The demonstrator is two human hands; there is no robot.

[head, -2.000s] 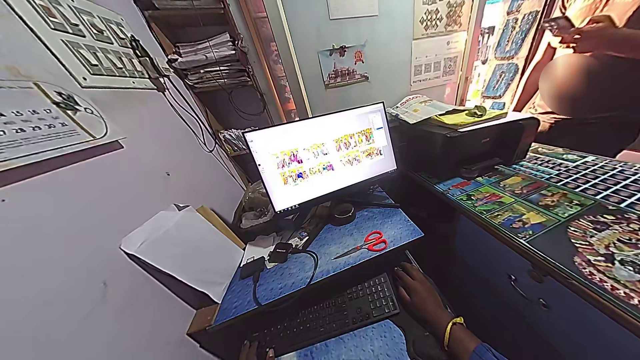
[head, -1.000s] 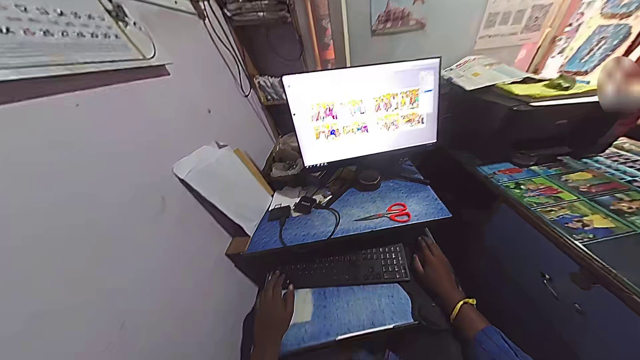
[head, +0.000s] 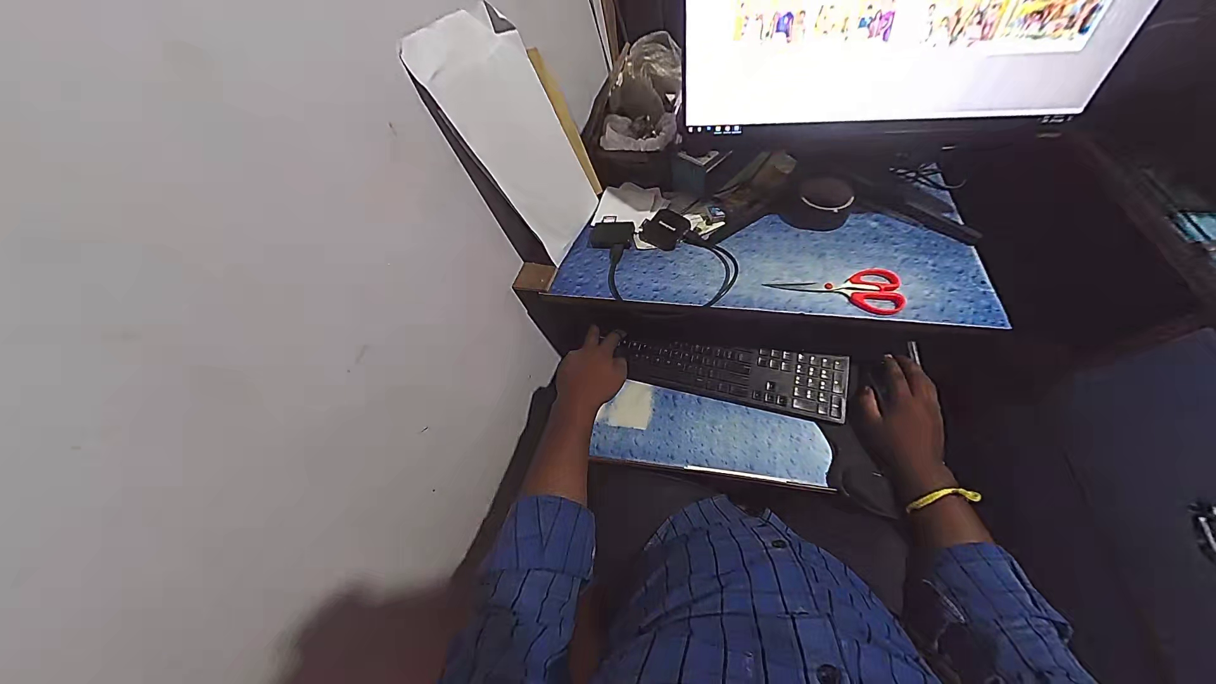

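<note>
My left hand (head: 593, 369) rests at the left end of a black keyboard (head: 741, 372), its fingertips on the keys. At the keyboard's right, my right hand (head: 902, 410) lies over a dark computer mouse (head: 878, 380), mostly hidden under the fingers. The keyboard sits on a low shelf with a blue sheet (head: 722, 437). Above it, on the blue desk top (head: 788, 252), lie red-handled scissors (head: 855, 289), blades pointing left. Left of them are black cable connectors (head: 665, 229) with a looped cord. A monitor (head: 883, 85) shows rows of colourful pictures.
A white paper envelope (head: 508, 123) leans against the wall (head: 237, 237) at the left. Behind the connectors stands a dark basket (head: 632, 163) with clear plastic in it. A roll of black tape (head: 819, 201) sits below the monitor. A dark cabinet (head: 1121, 456) is at the right.
My left hand, low at the keyboard's front two seconds ago and on the lower shelf one second ago, has moved up onto its left keys. The view has tilted down.
</note>
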